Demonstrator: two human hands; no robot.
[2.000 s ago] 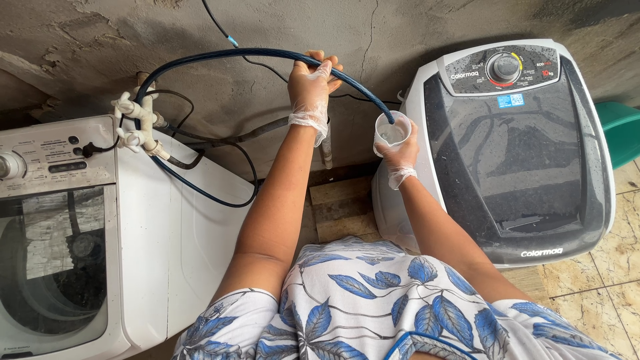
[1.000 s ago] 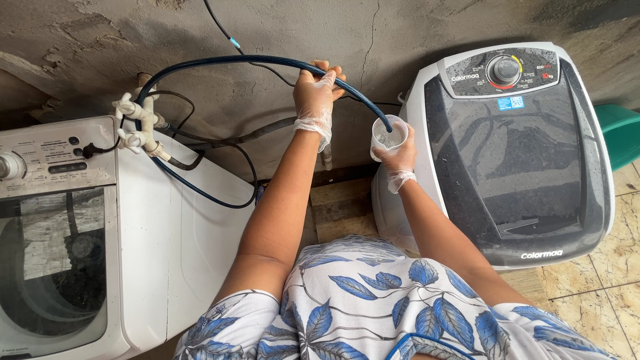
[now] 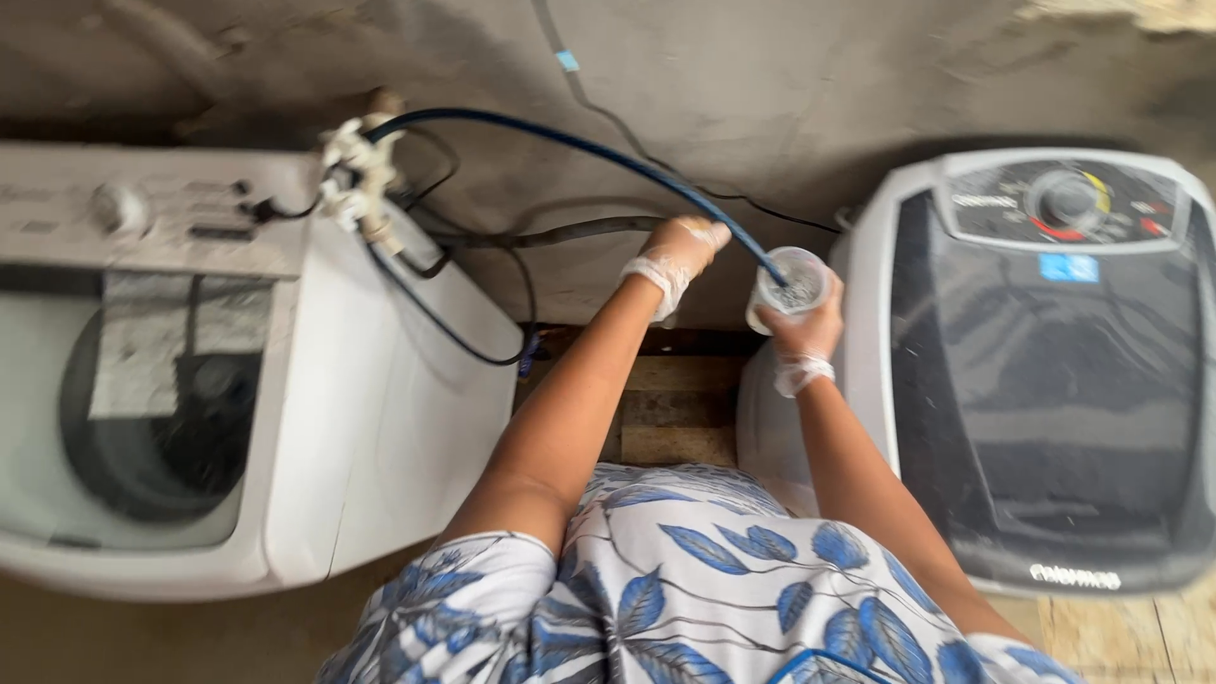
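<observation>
My left hand (image 3: 682,249), in a clear plastic glove, is at the dark blue hose (image 3: 608,155); blur leaves its grip on it unclear. The hose arches over from the white plastic taps (image 3: 359,176) on the wall. Its end reaches into a clear plastic cup (image 3: 796,282), where bubbly water shows. My right hand (image 3: 810,318), gloved too, is closed around the cup from below and the right.
At the left stands a white washing machine (image 3: 408,380) with a see-through lid. A Colormaq washer (image 3: 1073,399) with a dark lid is at the right. A grey drain hose (image 3: 570,230) and a thin black cable (image 3: 622,128) run along the wall.
The view has shifted left. My left hand has come off its place high on the hose and is now lower, nearer the cup. The hose end stays in the cup.
</observation>
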